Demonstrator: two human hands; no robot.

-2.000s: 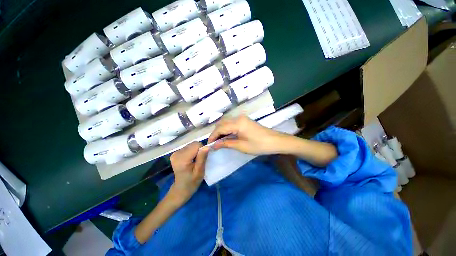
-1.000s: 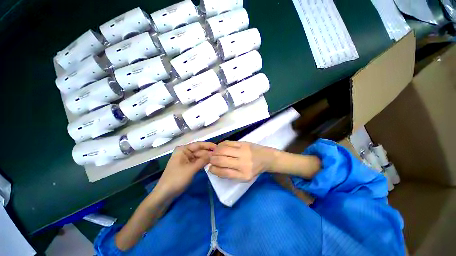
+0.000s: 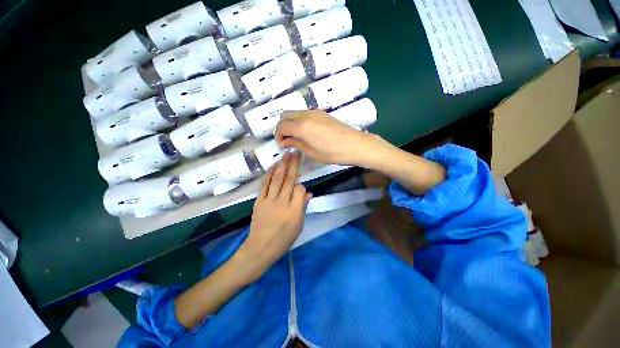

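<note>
White cylindrical housings with small dark print lie in tight rows on a beige cardboard pad. My right hand is over the housings of the front row, fingertips bent down. My left hand reaches up beside it, fingertips at a front-row housing. The fingertips of both hands meet over this housing and partly cover it. Something small and white shows between them; I cannot tell whether it is a label. White paper lies below the pad's edge, partly behind my left hand.
Printed label sheets lie on the dark green bench at the upper right, with more white sheets beyond. An open carton stands at the right with white housings inside. A large paper sheet is at the left edge.
Both hands have moved up from the white paper in front of the smock to the front row of housings. The paper now lies lower, out of my right hand.
</note>
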